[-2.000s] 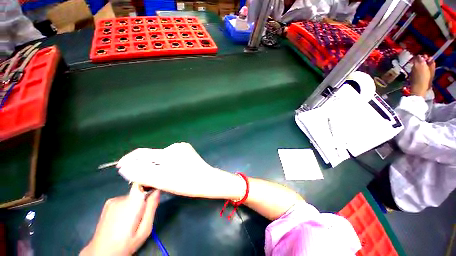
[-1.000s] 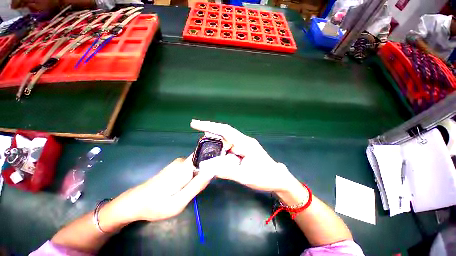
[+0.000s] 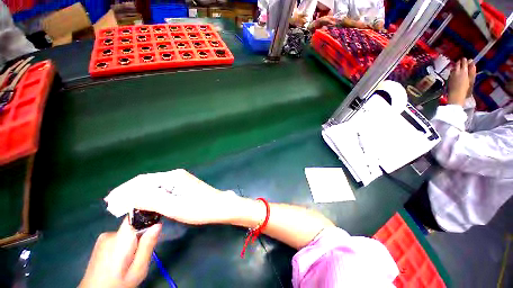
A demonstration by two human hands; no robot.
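A dark watch case (image 3: 144, 219) is held between my two hands at the lower left of the view. My left hand (image 3: 119, 253) grips it from below between thumb and fingers. My right hand (image 3: 174, 197) lies over its top, palm down, with a white cloth (image 3: 119, 207) under the fingers; the contact of cloth and case is partly hidden. The strap is not clearly visible. A thin blue stick (image 3: 163, 270) lies on the dark bench below my hands.
A red tray of watch heads (image 3: 163, 58) stands at the back. A tray with strapped watches (image 3: 25, 121) is at left. A white card (image 3: 330, 184), a clipboard (image 3: 368, 149), a metal post (image 3: 388, 59) and a red tray (image 3: 410, 256) are at right, near a coworker (image 3: 467, 163).
The view swung left a second ago, then back right. The case's dark face, exposed in both hands then, is now turned and partly covered by my right hand.
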